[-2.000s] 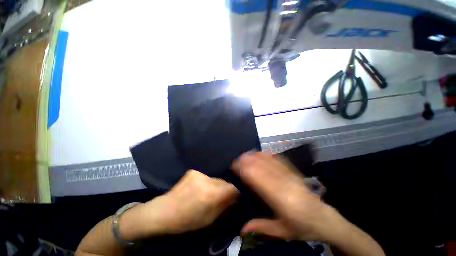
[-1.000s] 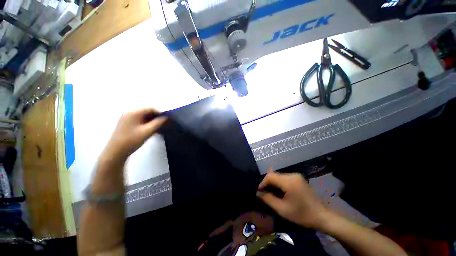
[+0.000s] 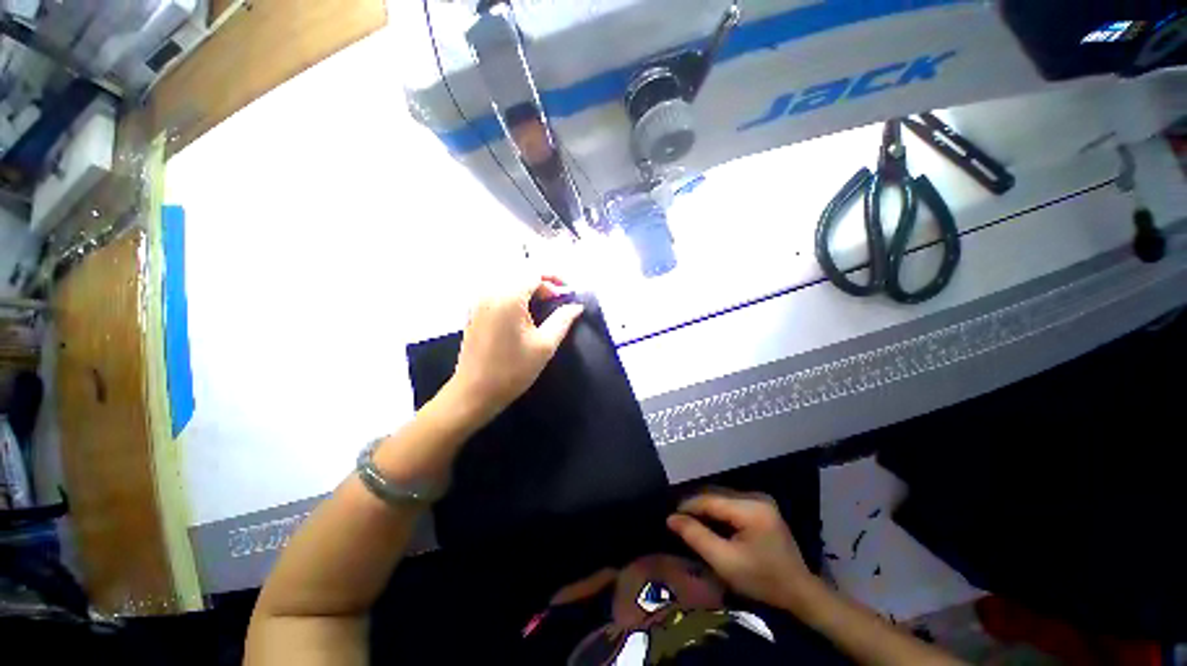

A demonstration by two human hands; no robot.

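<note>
A black fabric panel lies flat on the white machine table, hanging over its front edge. Its far right corner reaches the lit needle area of the white sewing machine. My left hand is on the panel's far end, thumb and fingers pinching the cloth close to the needle area. Glare hides the needle and presser foot. My right hand is at the panel's near right corner by the table edge, fingers curled with the fingertips together at the cloth; the exact grip is hard to see.
Dark green-handled scissors and a small black tool lie right of the needle. A ruler strip runs along the front edge. Blue tape is at the table's left, beside a wooden surface. A black cloth heap is at right.
My left hand has moved right and inward, from the panel's far left corner to near the needle. The panel now lies flatter. My right hand stays by the near right corner, slightly lower in view.
</note>
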